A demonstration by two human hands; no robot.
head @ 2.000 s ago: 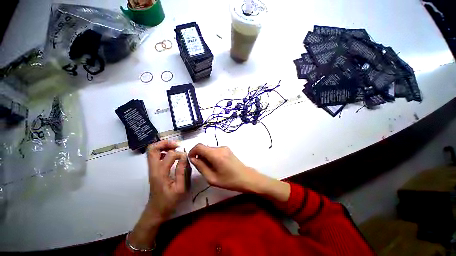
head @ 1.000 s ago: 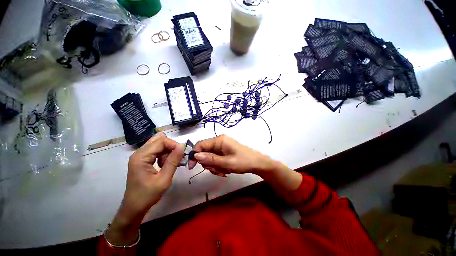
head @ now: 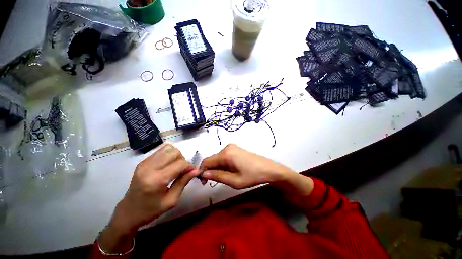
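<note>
My left hand (head: 159, 179) and my right hand (head: 238, 167) meet at the near part of the table, fingertips almost touching. Between them is a small hang tag (head: 196, 159), seen nearly edge-on, with a bit of dark cord (head: 215, 184) below the right fingers. Which fingers pinch the tag and which the cord is partly hidden. A fanned pile of printed hang tags (head: 138, 125) lies beyond my left hand. A near stack of barcode hang tags (head: 185, 107) stands beside a tangle of hang tag strings (head: 248, 107).
A heap of strung tags (head: 357, 66) lies at right. A reserve stack of barcode tags (head: 194, 48), a drink cup (head: 246, 33) and a green holder (head: 147, 13) stand at the back. Rubber bands (head: 167, 74) lie upper left; clear plastic bags (head: 48, 146) fill the left edge.
Both hands have stayed together at the tag, turning it between the fingertips. They are now slightly lower and further right, and less of the cord shows below them.
</note>
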